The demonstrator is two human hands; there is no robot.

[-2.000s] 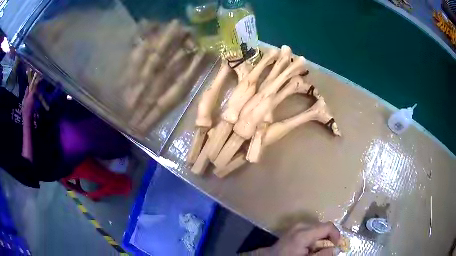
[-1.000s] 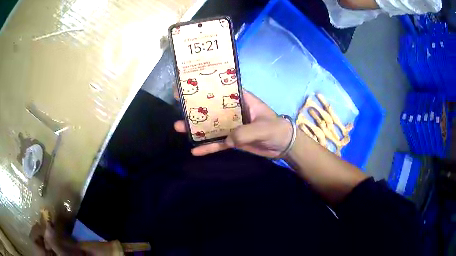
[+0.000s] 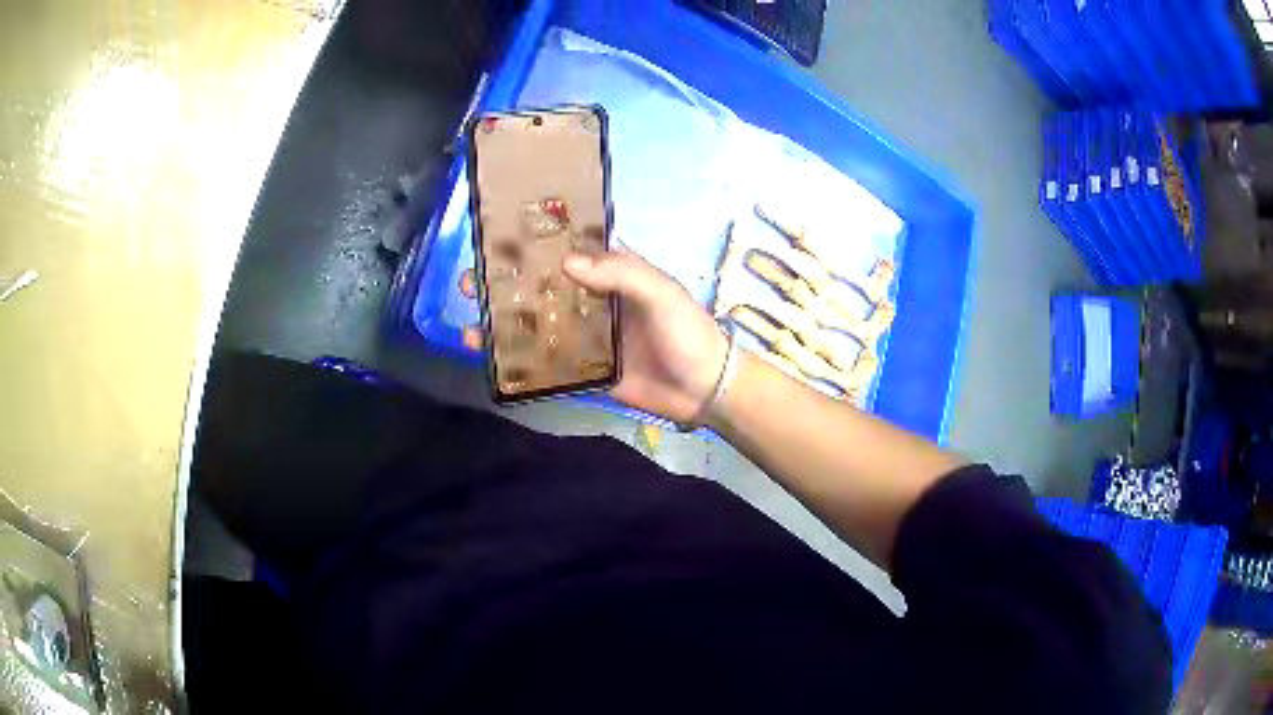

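Note:
My right hand (image 3: 670,335) reaches in from the right and holds a black-framed mobile phone (image 3: 545,328). The thumb lies over the screen and fingertips show at the phone's left edge. The screen shows a dim, blurred picture with a small red-and-white figure. A small dish (image 3: 46,629) sits on the tan table (image 3: 105,321) at the lower left, cut close by the picture's edge. My left hand is not in view.
A blue crate (image 3: 938,300) with a pale liner lies behind the phone and holds several tan limb pieces (image 3: 803,300). Stacked blue crates (image 3: 1117,182) stand at the right. My dark-clothed lap fills the bottom. The table's curved edge runs down the left.
The view has swung from the table to the lap and crate. The phone has come into view in my right hand, and its lock screen has changed. The left hand has gone out of view.

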